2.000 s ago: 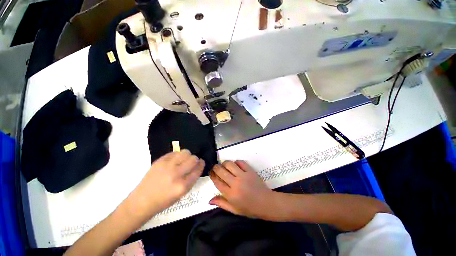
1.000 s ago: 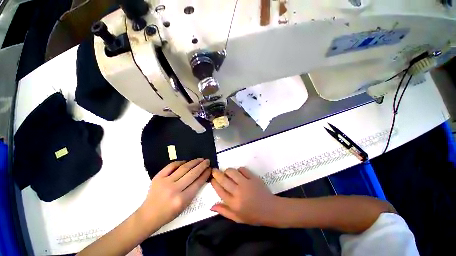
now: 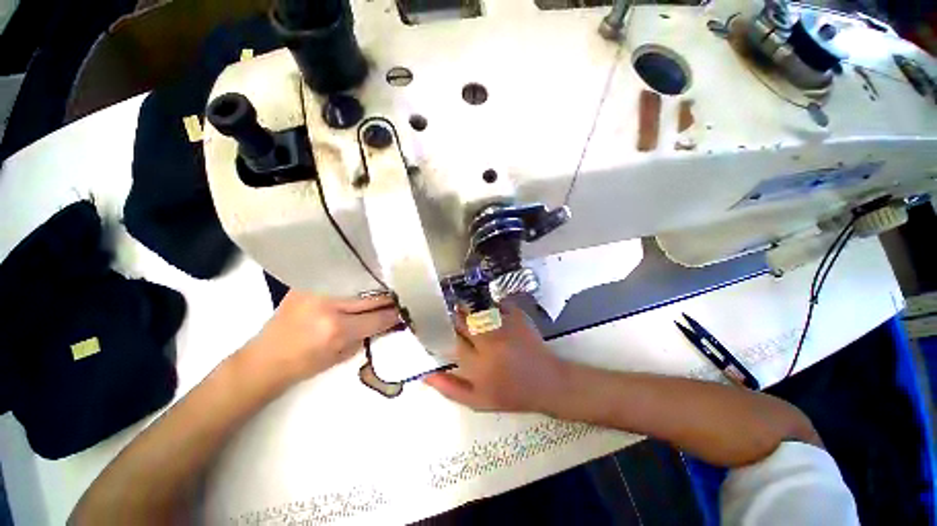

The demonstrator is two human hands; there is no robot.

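The off-white sewing machine head (image 3: 277, 216) fills the upper middle. My left hand (image 3: 308, 334) reaches in from the left, its fingertips by the lower left of the head. My right hand (image 3: 509, 360) is under the tension dial (image 3: 498, 231), its fingertips hidden behind metal parts. The black piece is mostly hidden; a dark sliver (image 3: 275, 291) shows behind my left hand. What my fingertips hold cannot be seen. A small brown, dark-edged shape (image 3: 382, 384) lies between my hands; I cannot tell what it is.
Black pieces (image 3: 113, 396) with a yellow ticket lie at the left, and more black pieces (image 3: 175, 195) lie behind them. Black thread snips (image 3: 717, 351) lie on the white table (image 3: 339, 452) at the right. A white scrap (image 3: 596, 269) is under the machine arm. A black cable (image 3: 815, 298) hangs at the right.
My view has moved closer to the machine head. Both hands have moved forward from the table's front, in to the needle area. The black piece with its ticket has gone from plain view.
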